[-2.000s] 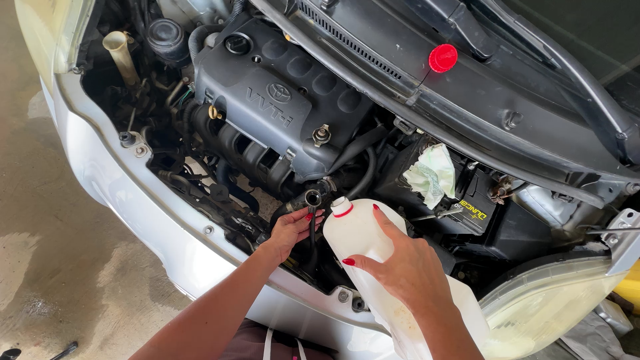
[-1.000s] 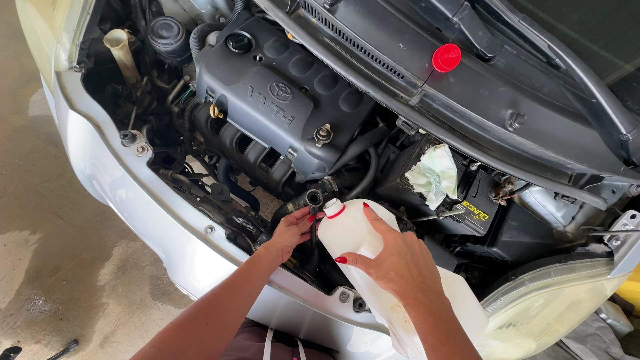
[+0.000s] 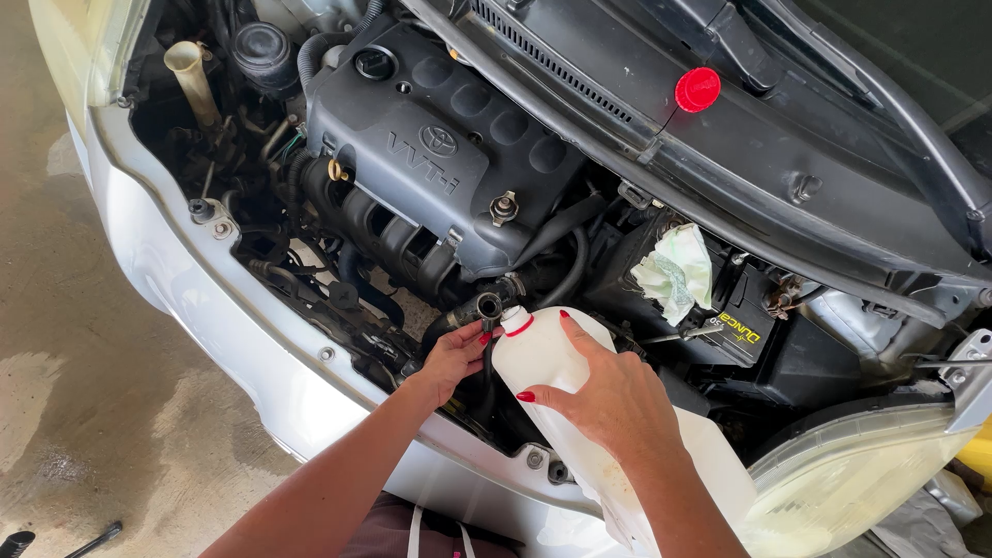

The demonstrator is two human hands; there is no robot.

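Observation:
In the head view, my right hand (image 3: 612, 395) grips a white plastic jug (image 3: 550, 353), tilted with its mouth close beside the open coolant filler neck (image 3: 489, 304). Whether liquid flows cannot be told. My left hand (image 3: 456, 358) is at the filler neck and its thin black hose, fingertips near the jug's mouth; how firmly it holds them is unclear. A metal radiator cap (image 3: 504, 208) rests on the Toyota VVT-i engine cover (image 3: 418, 147). A red plastic cap (image 3: 697, 89) lies on the black cowl panel (image 3: 620, 81).
A crumpled paper towel (image 3: 676, 275) lies on the Duncan car battery (image 3: 736, 329). The silver front body panel (image 3: 256, 349) runs below my forearms. At the right are a headlight (image 3: 845, 465) and a wiper arm (image 3: 891, 101). Dark tools lie on the concrete floor (image 3: 85, 372).
The jug in my right hand has moved slightly left, its mouth now closer to the filler neck than two seconds ago. My left hand stays near the neck.

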